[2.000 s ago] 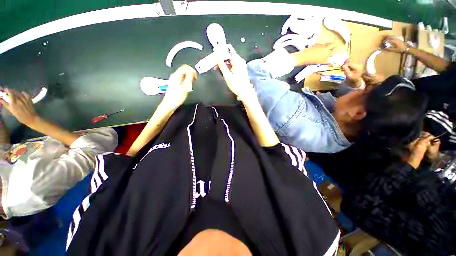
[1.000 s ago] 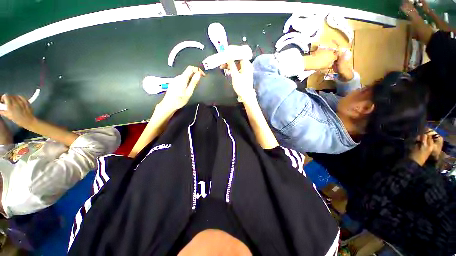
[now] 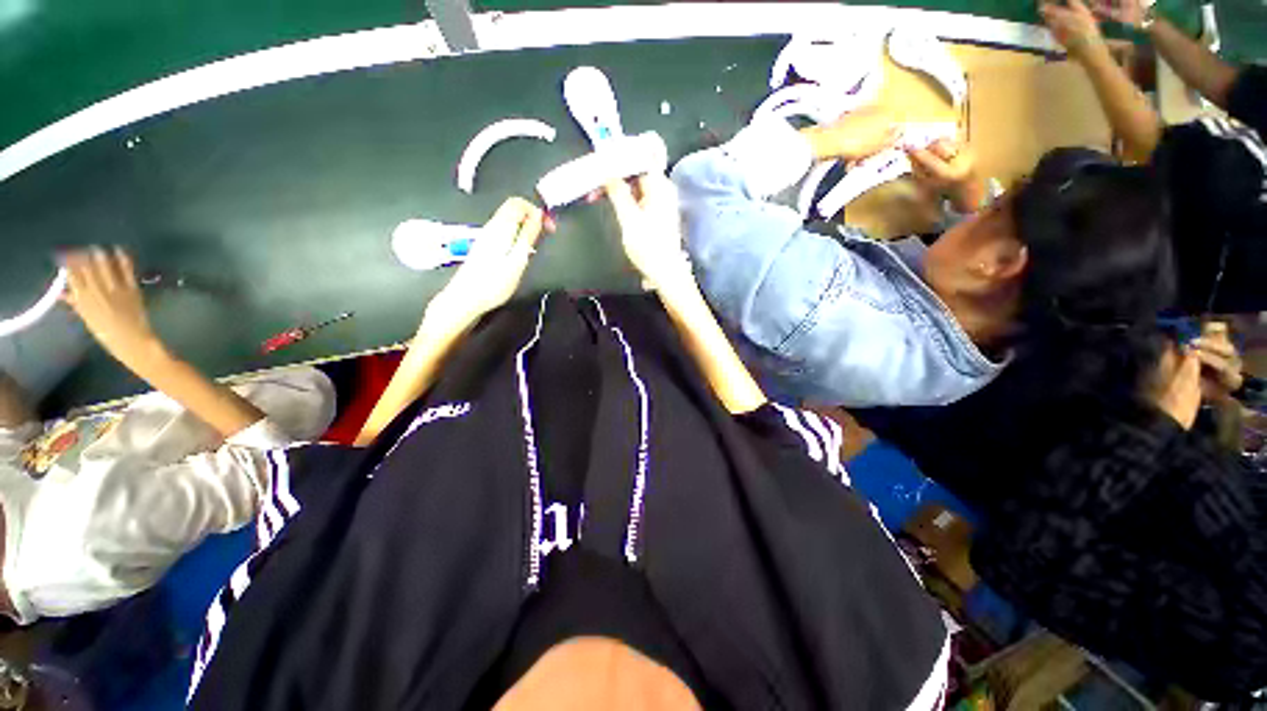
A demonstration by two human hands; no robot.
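Observation:
My right hand [image 3: 642, 222] is closed on a white plastic housing [image 3: 603, 168], held tilted above the bench. My left hand [image 3: 503, 253] is just left of the housing's narrow end, fingertips pinched near a tiny reddish spot; whether it holds something is too small to tell. A second white housing with a blue strip [image 3: 593, 103] lies behind the held one, partly covered by it. A third white housing with a blue strip [image 3: 423, 243] lies at the left, partly behind my left hand. A thin white curved cover strip [image 3: 503, 143] lies between them on the bench.
A red-handled screwdriver [image 3: 288, 338] lies left on the dark bench [image 3: 278, 181]. A pale rail [image 3: 334, 46] borders the green belt. A person in a denim sleeve [image 3: 820, 292] works close at right beside a cardboard sheet [image 3: 1035, 118] and white parts. Another person's hand [image 3: 111, 299] is at far left.
The housing in my right hand has shifted slightly left and down. My left hand has moved slightly down and left. The left neighbour's hand has moved right, and the right neighbour's hands have shifted.

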